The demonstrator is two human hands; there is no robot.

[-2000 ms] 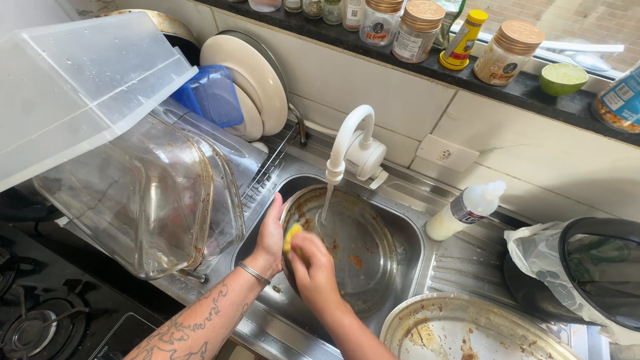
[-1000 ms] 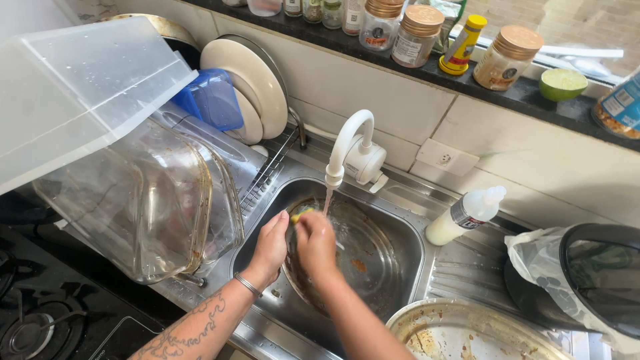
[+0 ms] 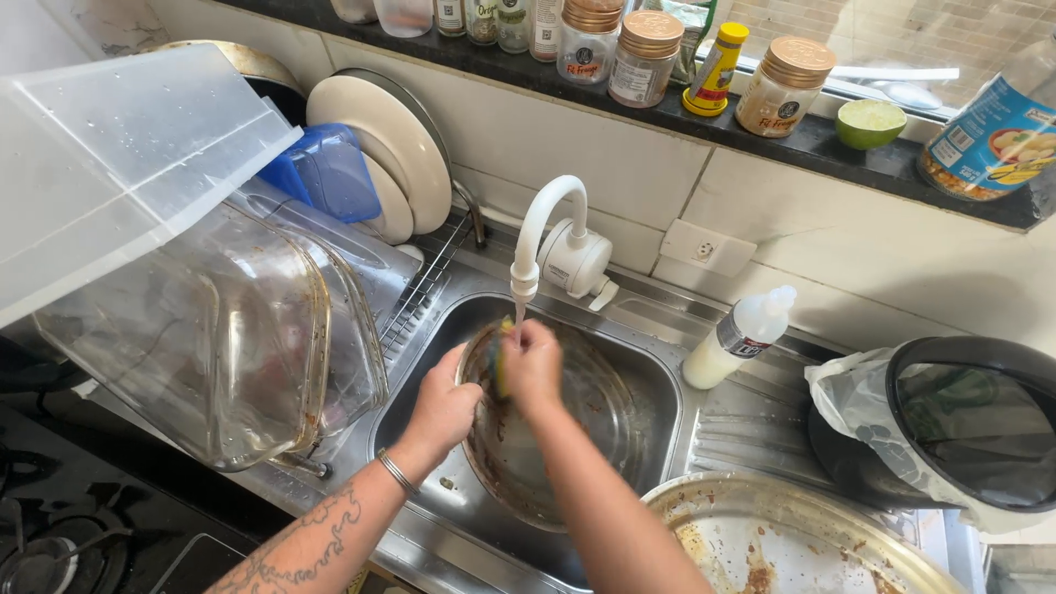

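An oval glass baking dish with brown residue stands tilted inside the steel sink. My left hand, with a bracelet at the wrist, grips the dish's left rim. Pressed against the inner upper left of the dish is a yellow and dark sponge, blurred, in my right hand. Water runs from the white curved faucet onto my right hand. Parts of the sponge are hidden by the fingers.
Left of the sink, a dish rack holds plates, glass baking dishes and a clear plastic container. To the right are a soap bottle, a lined bin and a stained oval pan. Jars line the ledge above.
My right hand has moved up along the inside of the dish, nearer the faucet, with the sponge. The dish has shifted and tilted in the sink, my left hand still at its rim.
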